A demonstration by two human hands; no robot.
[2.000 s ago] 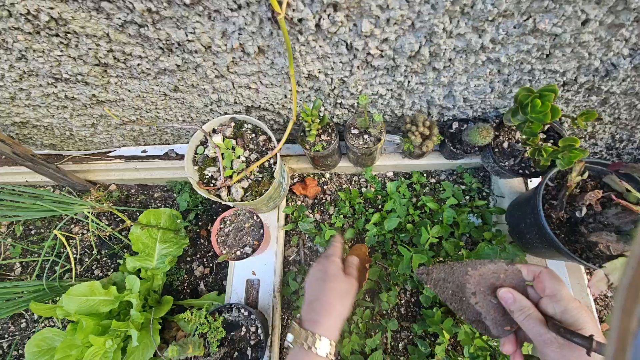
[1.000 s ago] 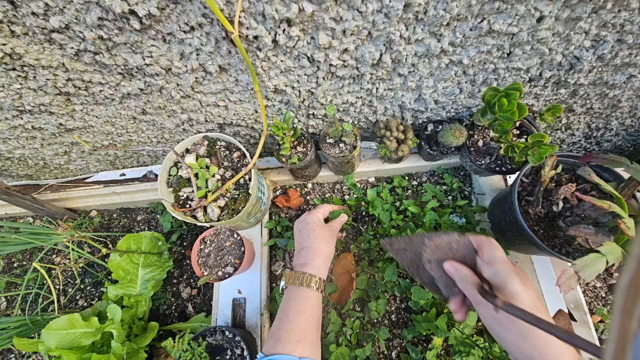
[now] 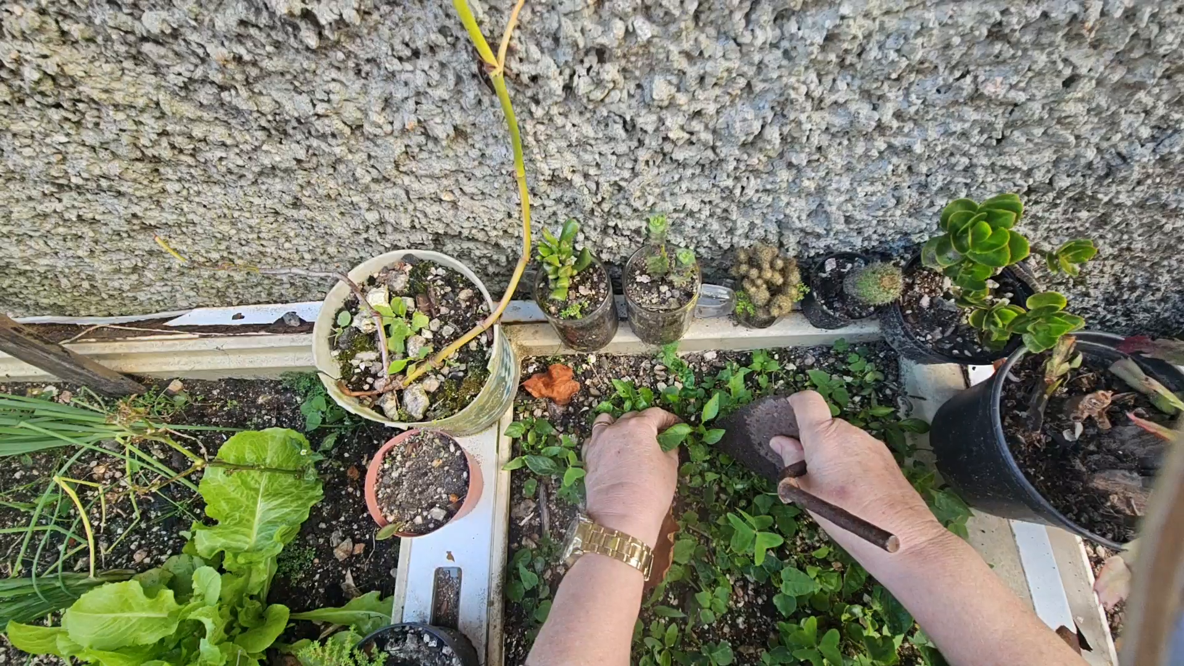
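My left hand [image 3: 631,467], with a gold-coloured watch on the wrist, reaches down among low green leafy plants [image 3: 758,536] in the bed; its fingertips are partly hidden by leaves, so its grip cannot be made out. Close on its right, my right hand [image 3: 837,458] is closed on a rusty garden trowel [image 3: 760,433]. The blade points left into the foliage, and the handle sticks out toward the lower right. A reddish-brown dry leaf [image 3: 552,383] lies on the soil above my left hand.
Along the rough wall [image 3: 592,120] stand a large whitish pot [image 3: 504,379], small cups of succulents [image 3: 666,319] and a cactus [image 3: 768,277]. A black pot [image 3: 967,453] is at right. On the left are a terracotta-coloured pot [image 3: 472,486], lettuce [image 3: 250,499] and a white frame rail [image 3: 495,546].
The trowel blade, held above the plants a second ago, is now down among the leaves beside my left hand. My two hands have come closer together.
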